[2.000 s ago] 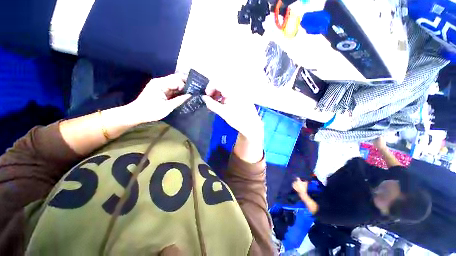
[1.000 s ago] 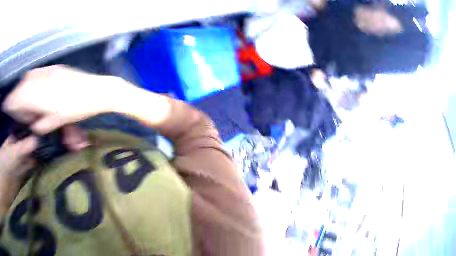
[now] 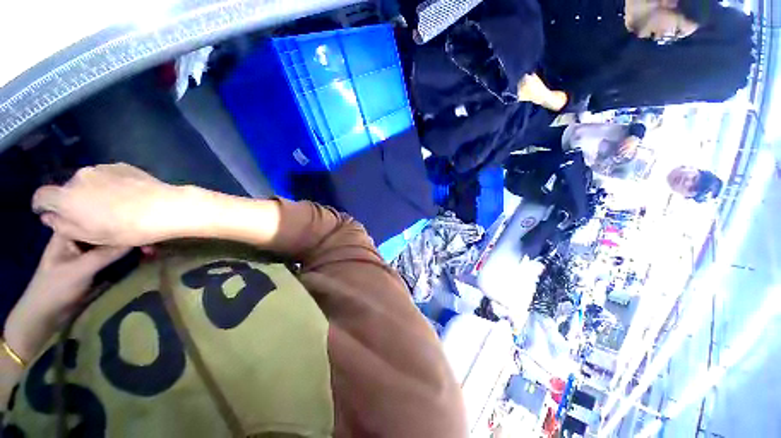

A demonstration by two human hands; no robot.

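My left hand (image 3: 62,278), with a thin gold bracelet at the wrist, is at the far left edge, low in front of my chest. My right hand (image 3: 107,205) lies over and against it, its fingers curled. A dark piece (image 3: 116,267) shows just below the fingers of both hands, against my olive top. It is mostly covered, so its shape and any print cannot be told. The fingertips are largely hidden too.
A white table edge with a measuring tape (image 3: 86,84) curves across the upper left. A blue crate (image 3: 342,94) stands beyond my right forearm. A person in black (image 3: 591,56) handles dark garments (image 3: 467,94) at the top. More people and machines are farther right.
The view has swung right, away from the tabletop and sewing machine, towards the crate and the sewing line. My hands, which held black printed labels, now appear at the far left, closer together.
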